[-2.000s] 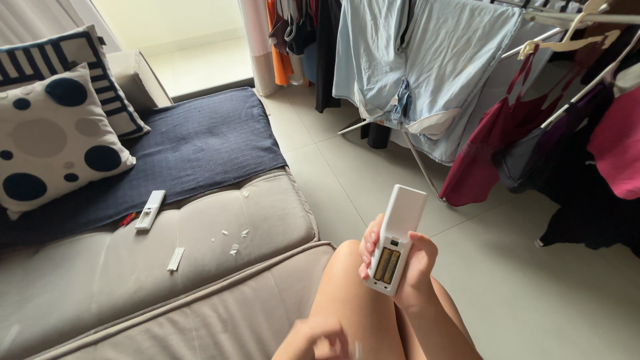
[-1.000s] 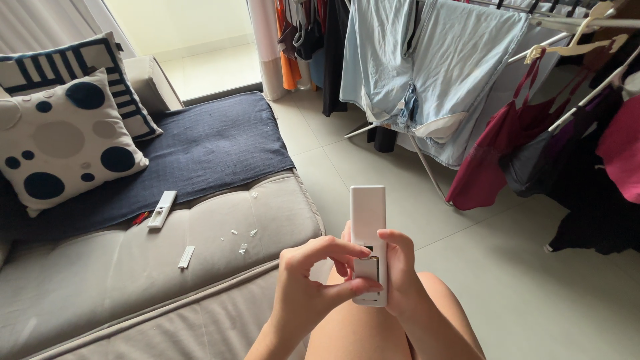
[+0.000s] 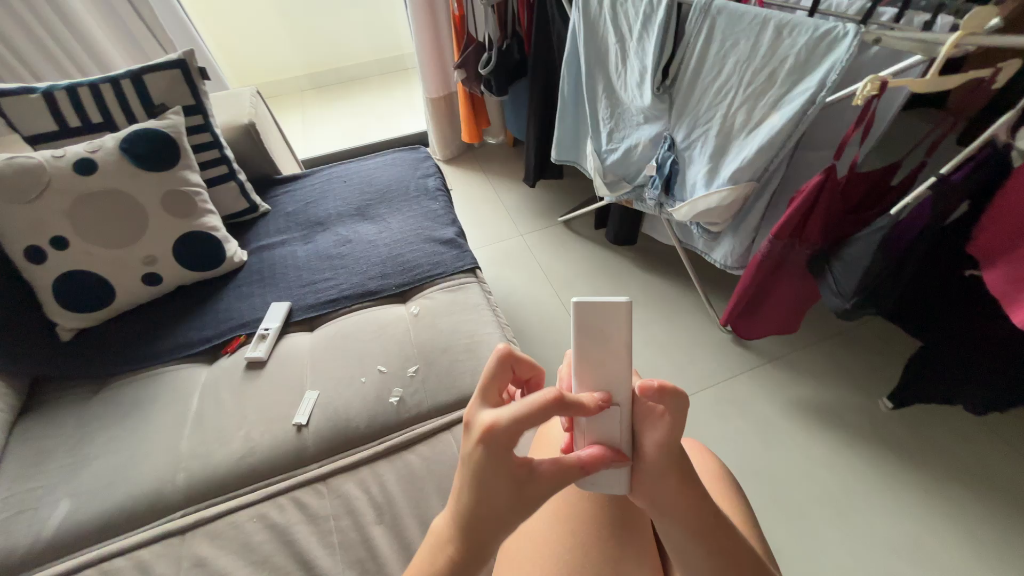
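Note:
My right hand (image 3: 656,424) grips a white remote control (image 3: 602,344) upright above my thighs, its back toward me. The battery cover (image 3: 602,426) sits over the compartment at its lower part, and no batteries show. With thumb and index finger my left hand (image 3: 520,432) touches the cover, the thumb at its lower edge and the fingertip near its top. On the sofa lie a second white remote (image 3: 269,332) with an opening in its back, a small white cover (image 3: 306,408) and a red object (image 3: 234,345).
Several white scraps (image 3: 396,395) are scattered on the grey sofa (image 3: 200,448). A navy cloth (image 3: 360,224) and two patterned cushions (image 3: 112,224) are at the left. A drying rack (image 3: 692,272) with hanging clothes stands on the tiled floor at the right.
Two seconds ago the held remote's compartment showed batteries; the cover now lies over it. My left hand has come up from low in view to the remote.

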